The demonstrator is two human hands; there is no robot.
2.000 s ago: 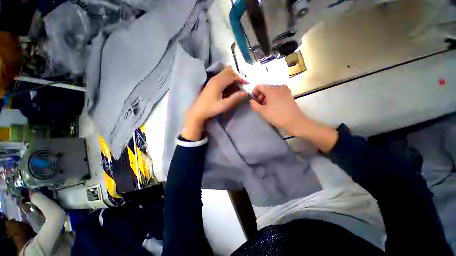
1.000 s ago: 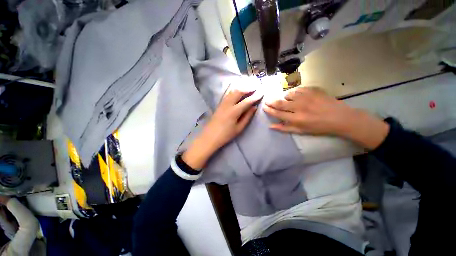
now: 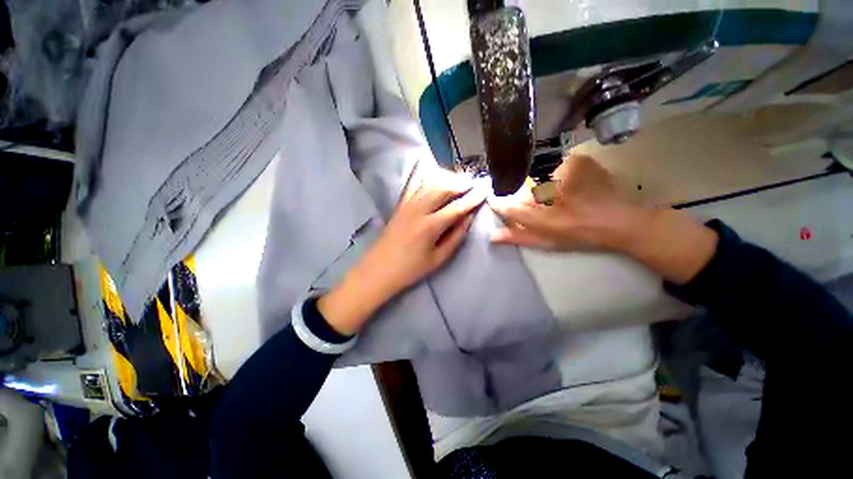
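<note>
The grey garment panel point(image 3: 486, 290) lies on the machine bed and hangs toward the lap. My left hand point(image 3: 421, 229) lies on it left of the needle area, fingertips in the bright light spot. My right hand point(image 3: 589, 210) is just right of the needle area, its fingers on the panel edge and its upper part beside the brass block. The dark shiny curved bar point(image 3: 505, 103) of the sewing machine head point(image 3: 571, 51) covers the presser foot and needle. Glare hides the fingertips; whether either hand grips the cloth cannot be told.
A bundle of grey pieces point(image 3: 206, 122) lies at upper left. Black-and-yellow tape point(image 3: 159, 337) marks the table at left. White cloth point(image 3: 608, 384) lies over the lap. More grey cloth point(image 3: 720, 402) is at lower right. A person's sleeve point(image 3: 23, 430) shows at the left edge.
The hands have gone from pinching the cloth edge in front of the foot to lying flatter beside the needle area. The panel has moved toward the foot. The view has come closer to the machine head.
</note>
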